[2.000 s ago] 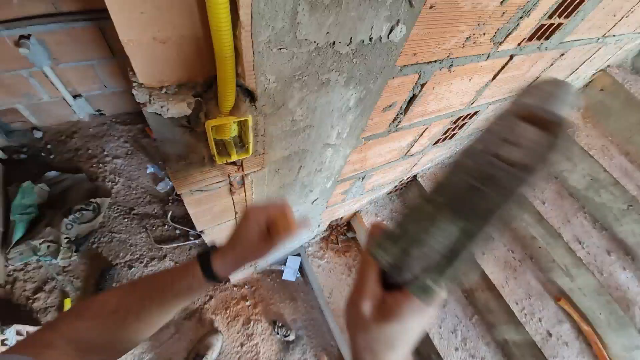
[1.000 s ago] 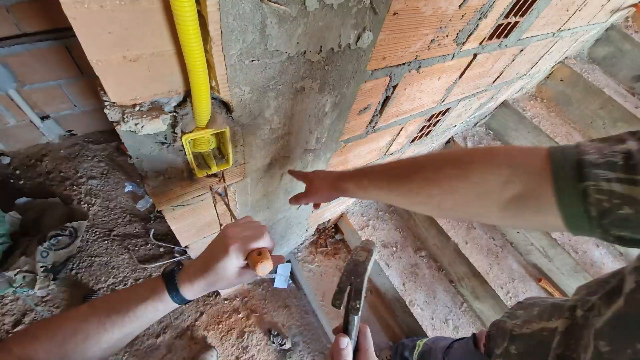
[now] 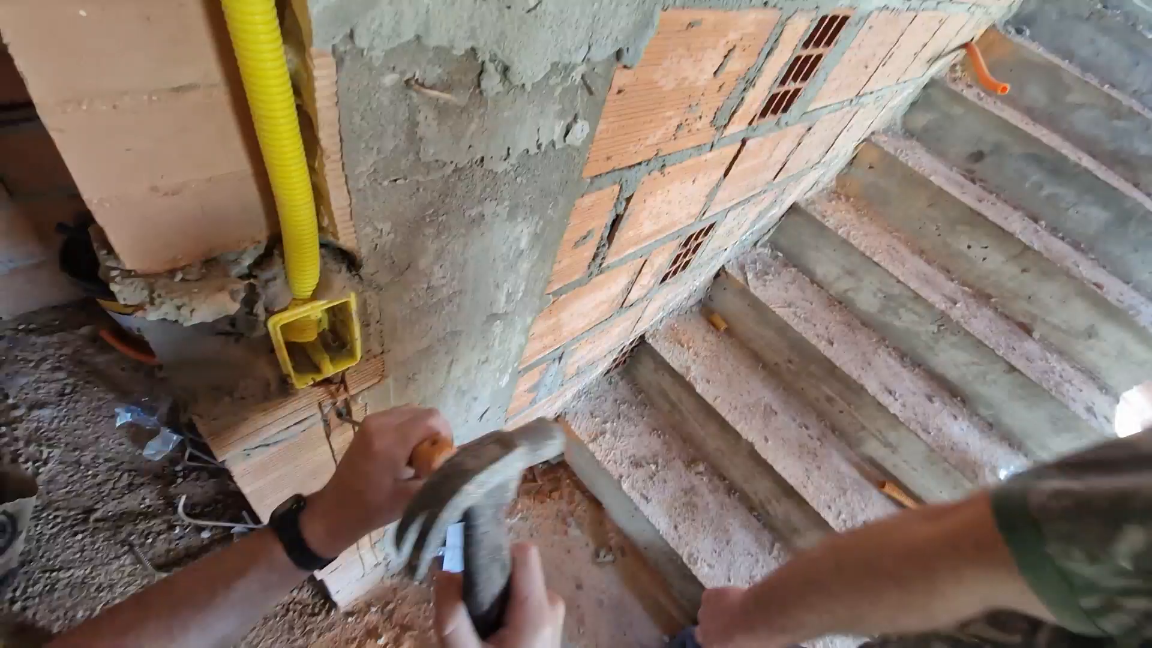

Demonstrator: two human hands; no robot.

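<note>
My left hand (image 3: 382, 472), with a black band on its wrist, is closed round the orange handle (image 3: 432, 453) of a tool whose thin metal shaft points at the bricks just below a yellow electrical box (image 3: 315, 340). A yellow corrugated conduit (image 3: 277, 144) runs down into that box. My right hand (image 3: 504, 603) grips a claw hammer (image 3: 486, 477) by its dark handle, at the bottom middle. The hammer's head overlaps the end of the orange handle in the view; whether they touch I cannot tell.
Another person's forearm (image 3: 864, 576) with a camouflage sleeve reaches in at lower right. Concrete steps (image 3: 756, 405) climb along the hollow-brick wall (image 3: 684, 90). Rubble ground (image 3: 72, 486) with plastic scraps and wire lies at left. Cement render (image 3: 450, 225) covers the wall's corner.
The other person's arm, pointing at the wall a second ago, is now lower, near the steps. My hammer's head has come up beside the orange handle. The view has shifted.
</note>
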